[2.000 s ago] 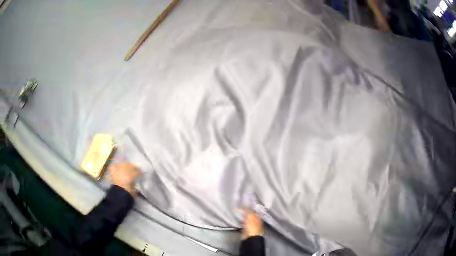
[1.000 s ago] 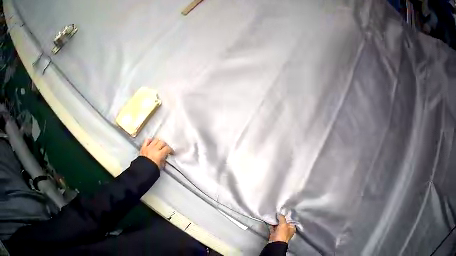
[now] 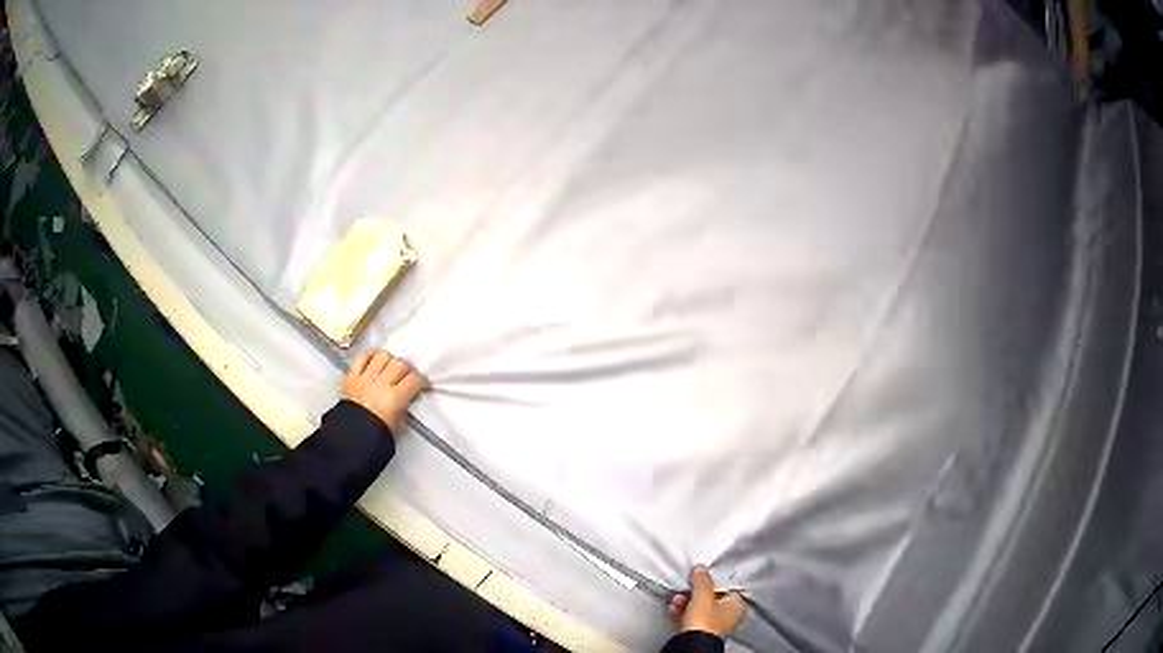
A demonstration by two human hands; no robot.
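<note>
The silvery-grey fabric (image 3: 714, 255) covers the table, with its edge running along the near side. My left hand (image 3: 383, 387) lies on the fabric edge with fingers bent, just below the yellowish fabric weight (image 3: 357, 281); creases run right from its fingertips. My right hand (image 3: 707, 610) pinches the fabric edge at the bottom, thumb on top, and folds gather there. The fabric between my hands lies nearly straight along the edge. A short bright strip (image 3: 599, 563) lies beside the edge between my hands.
A small shiny metal piece (image 3: 162, 87) lies on the fabric at upper left. The end of a wooden strip (image 3: 486, 10) shows at the top. The pale table edge (image 3: 268, 399) curves along the near side above a dark green floor (image 3: 191, 415). A grey tube (image 3: 77, 396) stands at left.
The fabric's large wrinkles have flattened and its near edge is straighter. The view has shifted, so the weight sits higher and further right. My left hand has settled on the edge; my right still pinches it.
</note>
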